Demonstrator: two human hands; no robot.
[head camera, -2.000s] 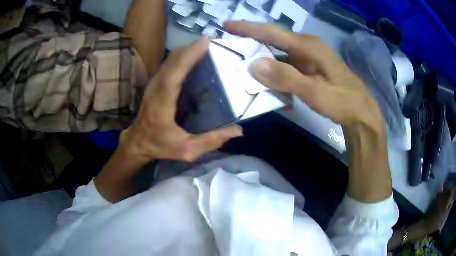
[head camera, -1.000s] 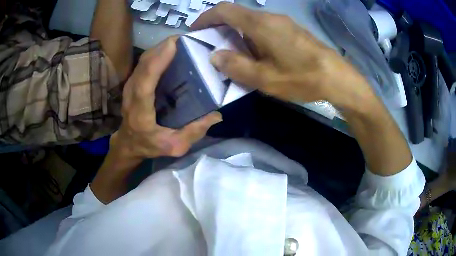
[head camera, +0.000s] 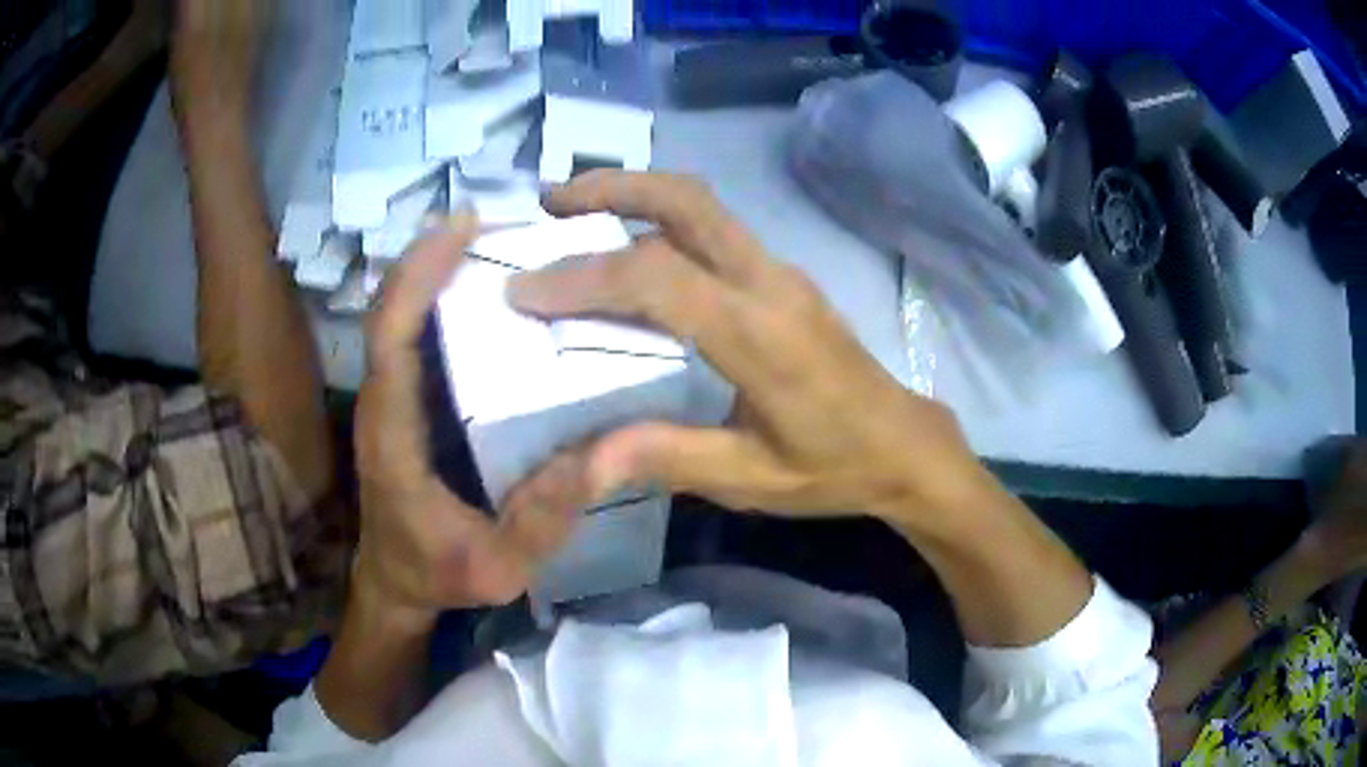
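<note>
A retail carton (head camera: 577, 427), erected, is held between both hands in front of my chest. Its white end with folded flaps faces up, and dark gaps show between the panels. My left hand (head camera: 435, 465) grips it from the left side, with the thumb along the near face. My right hand (head camera: 780, 360) is on its right side, with fingers over the white flaps and the thumb on the near face. The carton's lower part hangs below my hands, partly hidden by them.
Flat carton blanks (head camera: 393, 120) overlap at the back left. Dark mini fans (head camera: 1147, 285), a white mini fan (head camera: 1002, 132) and a clear plastic bag (head camera: 915, 180) lie at right. A small grey box (head camera: 1289, 128) and blue crate (head camera: 1020, 21) are behind. Persons' arms show at both sides.
The carton has turned so its flapped end faces more upward, and a near side face now shows. My right fingers have shifted over the flaps. The view has swung, showing more blanks and fans.
</note>
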